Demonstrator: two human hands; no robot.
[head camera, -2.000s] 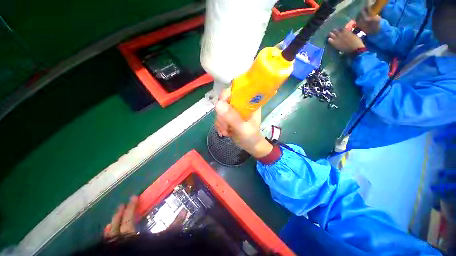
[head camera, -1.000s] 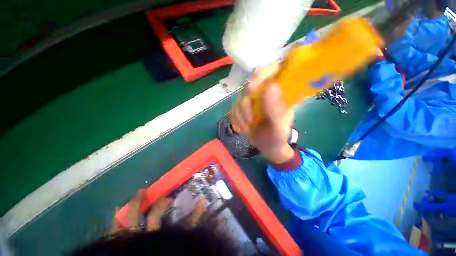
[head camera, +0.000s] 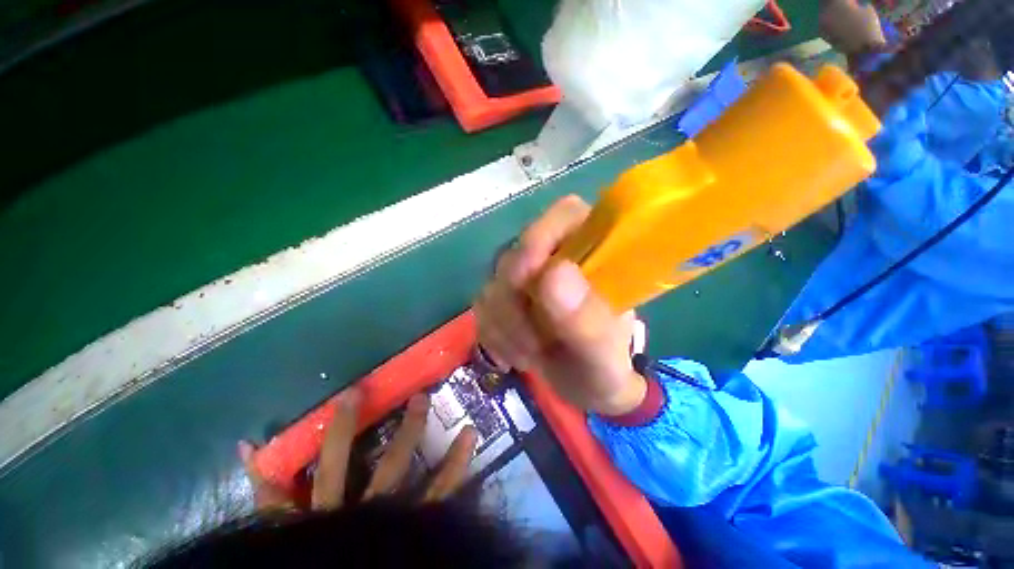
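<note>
My right hand (head camera: 573, 317) is closed around the lower end of the yellow-orange electric screwdriver (head camera: 728, 183), which is tilted over the near device. Its tip is hidden by my hand, above the top corner of the frame. The open tablet (head camera: 467, 417) lies in a red frame (head camera: 389, 383) at the bottom, with silvery boards and parts showing. My left hand (head camera: 378, 456) lies on the frame's left edge with spread fingers reaching over the device. A dark head shape hides the rest of that hand.
A pale rail (head camera: 278, 272) crosses the green bench. Beyond it lies another red-framed device (head camera: 484, 50). A white wrapped post (head camera: 639, 56) stands behind the screwdriver. A blue bin (head camera: 712, 98) and a neighbouring worker's blue sleeve (head camera: 923, 211) are at the right.
My right hand has moved the screwdriver from over the round dark dish down to the near device's top corner. My left fingers are spread further over the device. The view has shifted.
</note>
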